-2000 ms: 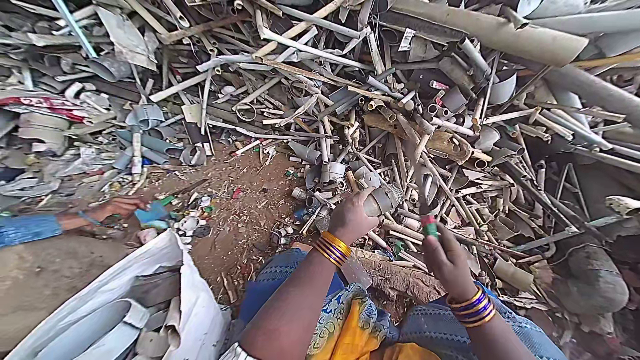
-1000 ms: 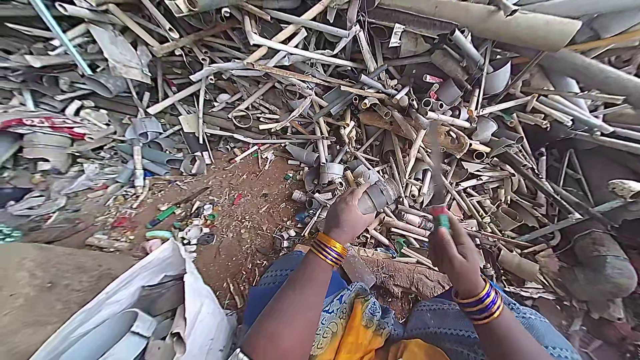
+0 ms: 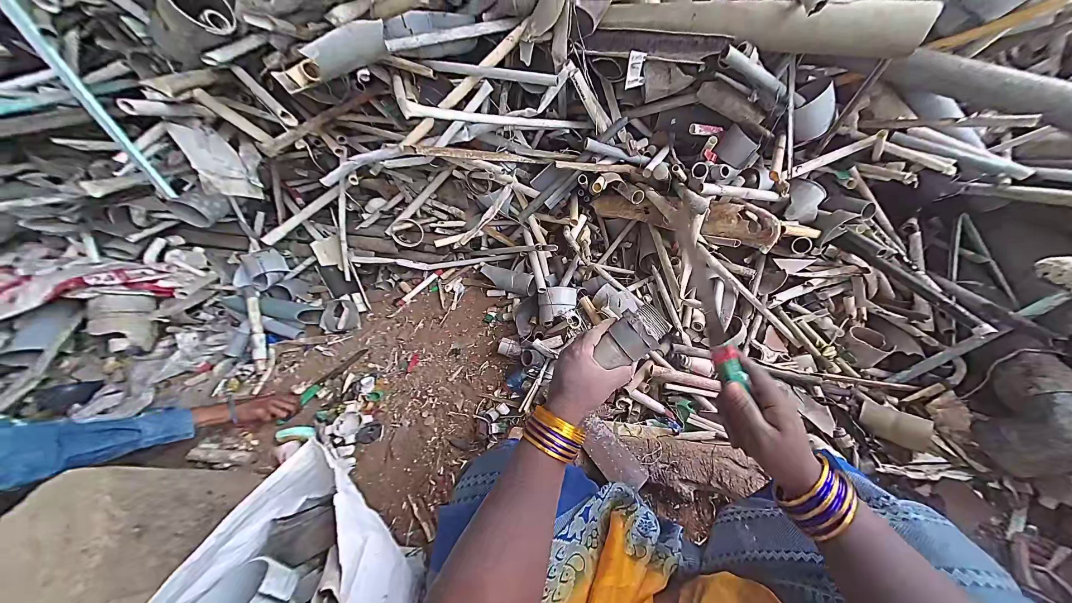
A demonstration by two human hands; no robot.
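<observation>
My left hand grips a grey plastic pipe fitting with a ribbed or threaded end, held low over the heap of scrap pipes. To its right, my right hand is closed round the red and green handle of a long-bladed knife. The blade is blurred, points away from me and stands apart from the fitting. A wooden log lies just below and between my hands, with a flat greyish piece by its left end.
Scrap plastic pipes are heaped ahead and to the right. A white sack holding grey pipe pieces stands at lower left. Beyond it, a co-worker's hand in a blue sleeve is near a green-handled tool over littered soil.
The knife blade has swung, while both hands keep their holds. The co-worker's hand, out of view one second ago, is back at the left beside the green-handled tool.
</observation>
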